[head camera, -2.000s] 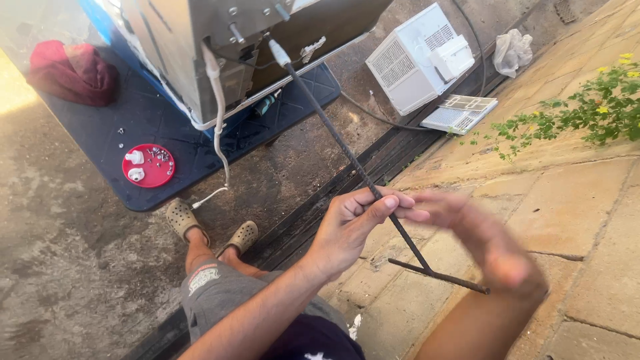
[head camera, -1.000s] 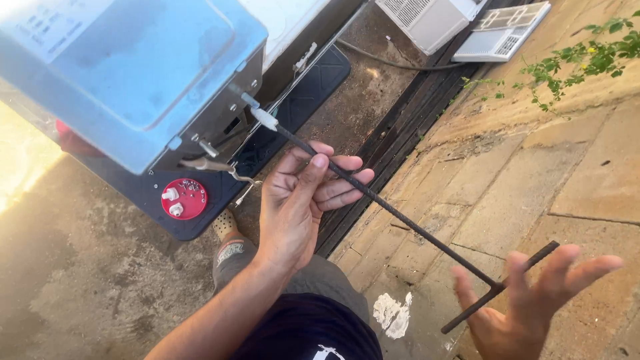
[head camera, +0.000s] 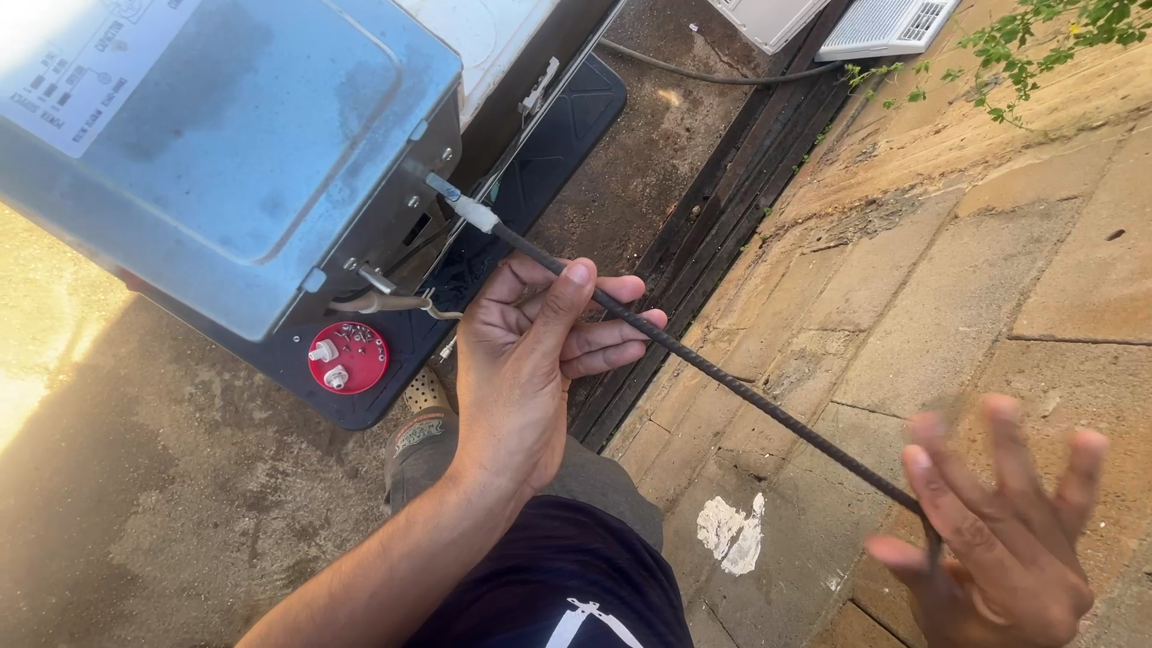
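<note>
My left hand (head camera: 531, 360) holds a ribbed metal rod (head camera: 765, 409) between thumb and fingers near its upper end. A white sleeve or wrapping (head camera: 474, 214) covers the rod's tip, which meets a control shaft on the metal side of an appliance with a blue cover (head camera: 225, 135). The lower end of the rod has a crosspiece, mostly hidden now behind my right hand (head camera: 990, 522). My right hand is slightly blurred, its fingers spread against that end. A second bare shaft (head camera: 376, 279) sticks out lower on the same metal side.
Under the appliance is a dark plastic table (head camera: 351, 409), with a red dish (head camera: 360, 382) of screws and white fittings on it. White vented panels (head camera: 886, 27) lie at the top right, beside a cable (head camera: 702, 76). Paving slabs (head camera: 945, 261) and a leafy plant (head camera: 1017, 54) are at the right.
The view has shifted closer to the appliance since two seconds ago. My left hand has moved up the rod, nearer the white sleeve. My right hand has moved to the crosspiece end.
</note>
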